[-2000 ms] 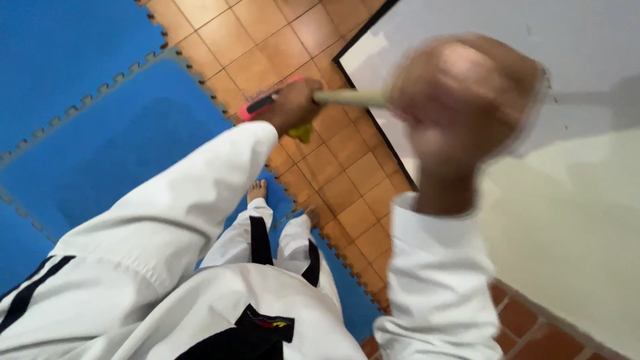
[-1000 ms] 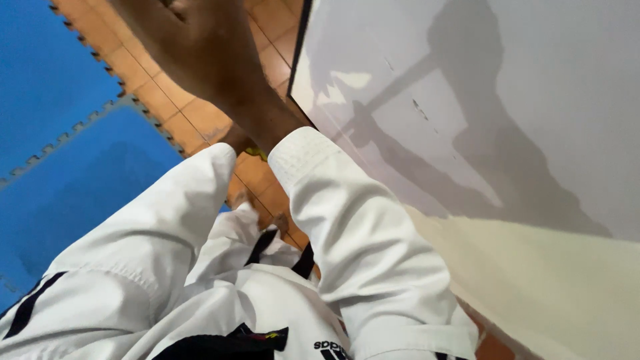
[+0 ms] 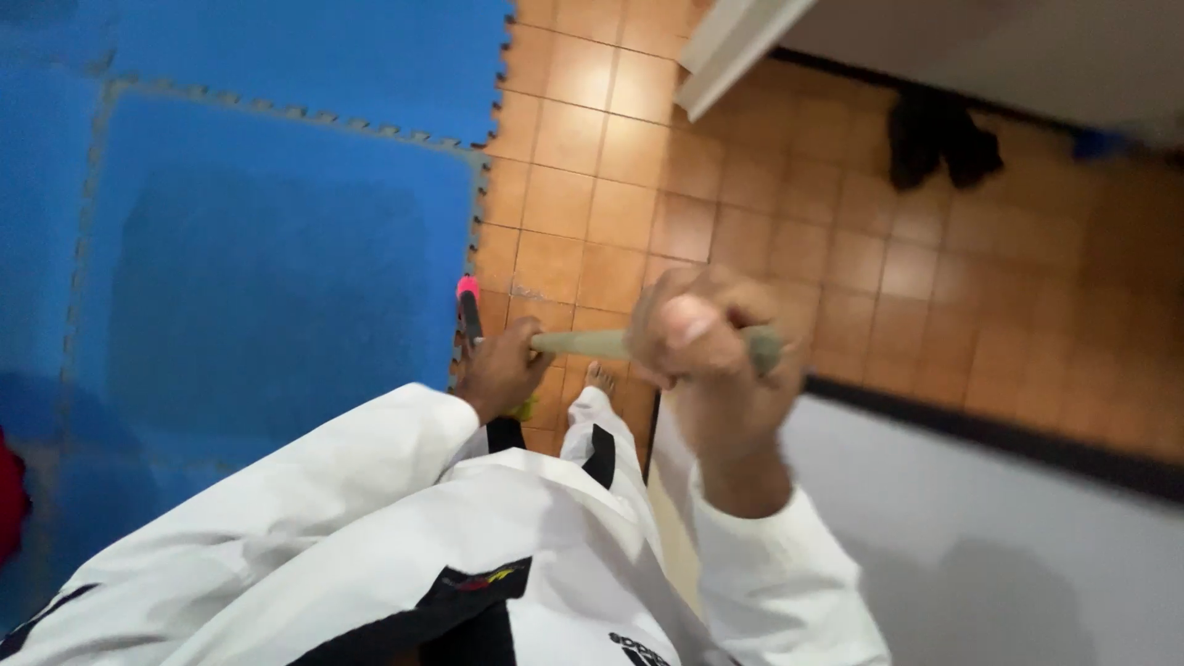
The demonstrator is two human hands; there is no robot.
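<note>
A pale wooden handle (image 3: 583,343) runs between my two hands. My right hand (image 3: 717,347), slightly blurred, is closed around its upper end, whose rounded tip shows past the fingers. Lower on the handle, near the floor in this view, my left hand (image 3: 507,368) grips it. Beyond the left hand is a pink and black head piece (image 3: 470,310), over the edge of the blue mat. Some yellow bristles or fibres (image 3: 527,408) show just below that hand; the rest is hidden behind it. Both arms wear white uniform sleeves.
Blue interlocking foam mats (image 3: 277,277) cover the left side. Orange floor tiles (image 3: 592,199) run beside them, under my bare foot (image 3: 599,376). A white wall (image 3: 971,518) with a dark base edge stands at lower right. A white door edge (image 3: 735,55) and a dark object (image 3: 939,139) are farther off.
The view has shifted strongly, now showing a doorway and more tiles. My right hand has come back from the upper left of the view a second ago, and the handle between both hands shows again.
</note>
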